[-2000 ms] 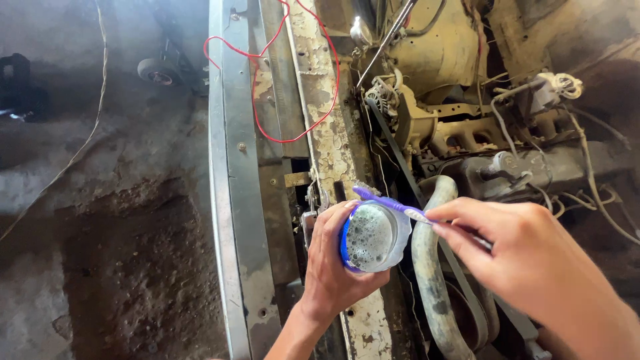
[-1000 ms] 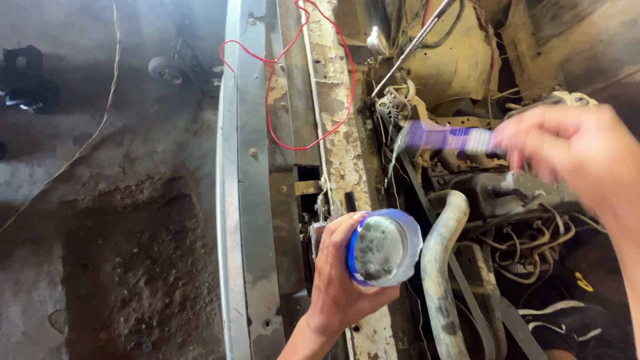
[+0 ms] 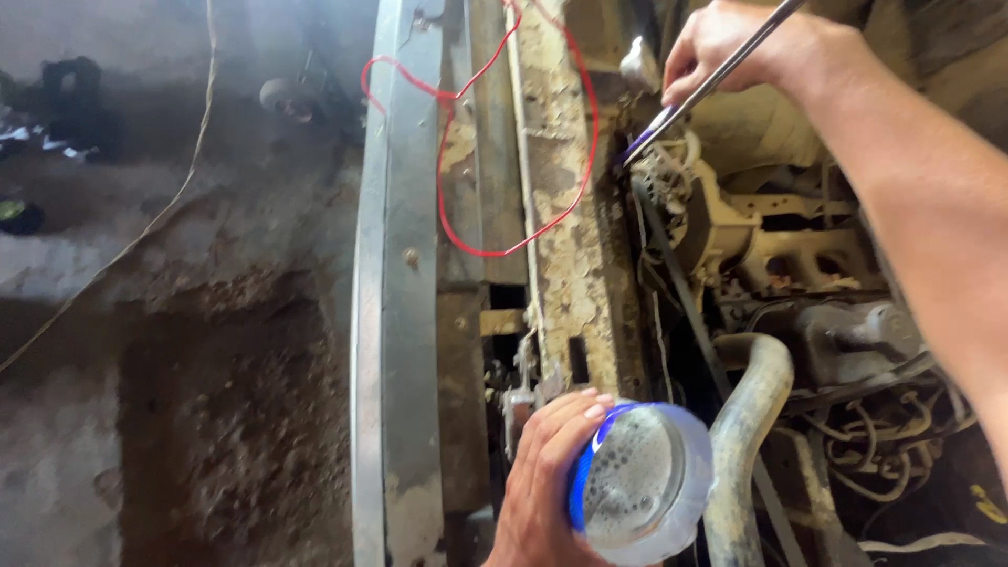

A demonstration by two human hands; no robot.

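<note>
My left hand [image 3: 543, 488] holds a cut plastic container [image 3: 693, 472], blue on one side, with foamy, bubbly liquid [image 3: 630, 476] inside, over the peeling front crossmember [image 3: 579, 291] of a vehicle. Up and to the right, my right hand [image 3: 720, 55] grips a purple-and-white brush [image 3: 650, 134], its lower end down in the dark gap between the crossmember and the engine. That end is hidden, so its bristles cannot be seen. A thin metal rod [image 3: 717, 75] slants in front of my right hand and the brush.
A loop of red wire [image 3: 594, 134] lies across the crossmember and the grey metal front panel [image 3: 409, 260]. A thick curved hose [image 3: 748, 425] rises right of the container. Beyond are a dirty engine [image 3: 835, 331] and thin pipes. Left, a pale cord [image 3: 185, 181] and small wheel [image 3: 287, 98] are at floor level.
My right hand has moved from beside the container, up over the engine, to the gap near the top with the brush. My left hand still holds the container.
</note>
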